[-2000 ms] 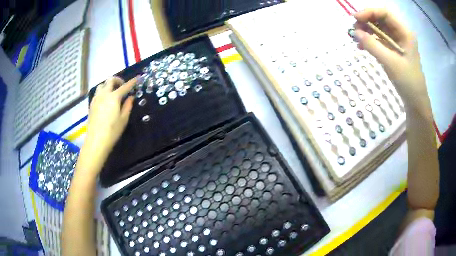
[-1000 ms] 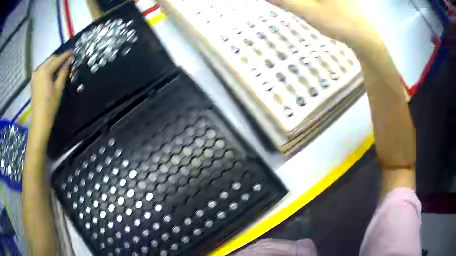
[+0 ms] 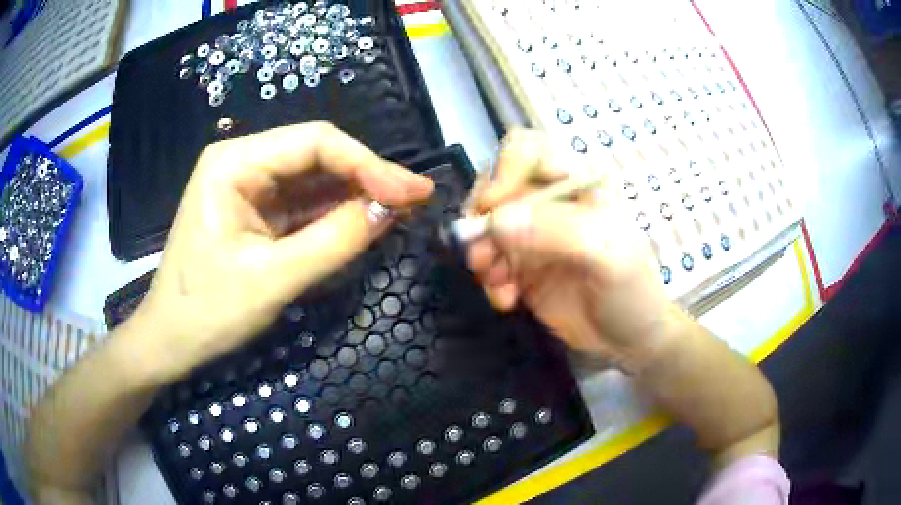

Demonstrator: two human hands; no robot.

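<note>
My left hand (image 3: pixel 286 212) pinches a small silver metal piece (image 3: pixel 378 210) between thumb and forefinger, above the near black pocket tray (image 3: pixel 474 360). My right hand (image 3: pixel 553 232) is just to its right, a small gap apart. It holds a short tan stick (image 3: pixel 568 187), and a small dark ring part (image 3: pixel 456 233) with a whitish bit shows at its fingertips, blurred. The near tray holds rows of silver pieces in its left and front pockets; its middle pockets show no pieces. My hands hide its back part.
A second black tray (image 3: pixel 158 168) behind holds a loose heap of silver washers (image 3: pixel 286 49). White boards (image 3: pixel 731 148) with rows of ring parts are stacked at right. A blue bin (image 3: pixel 71 187) of silver pieces is at left. Pale slotted trays (image 3: pixel 59 49) lie far left.
My left hand has come from the washer heap to above the near tray with a silver piece. My right hand has come from the white board to meet it. The camera view has shifted.
</note>
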